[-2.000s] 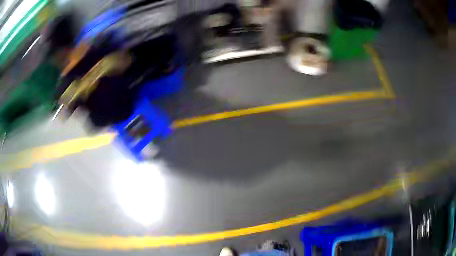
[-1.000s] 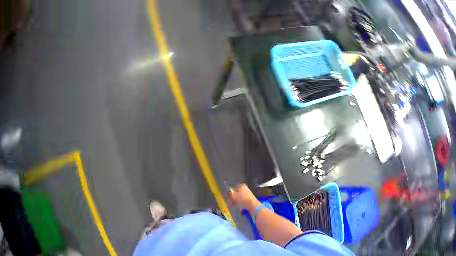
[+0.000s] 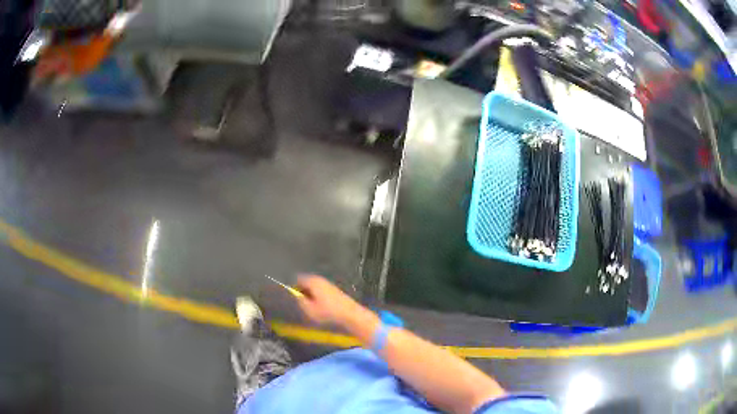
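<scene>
My right hand (image 3: pixel 327 301) is closed around a small tool (image 3: pixel 292 289) with a yellow part and a thin, bright tip pointing left. It is held over the floor, left of the table, with a blue band at the wrist. My left hand is not in view. A light-blue perforated basket (image 3: pixel 494 182) stands on the dark mat-topped table (image 3: pixel 436 202). It holds a bundle of black cables (image 3: pixel 540 186) with silvery ends. More black cables (image 3: pixel 616 214) lie loose on the table to its right, with pale ends toward me.
Machine parts with a grey hose (image 3: pixel 493 36) are behind the table. A second light-blue basket (image 3: pixel 651 279) shows past the table's right edge, and a blue stool (image 3: pixel 706 257) stands farther right. A yellow line (image 3: pixel 174 306) crosses the floor. My shoe (image 3: pixel 247 312) is at lower left.
The view has turned, so the table and cable basket now appear more upright and the machine lies across the top. My right hand still holds the thin tool, now lower left of the table.
</scene>
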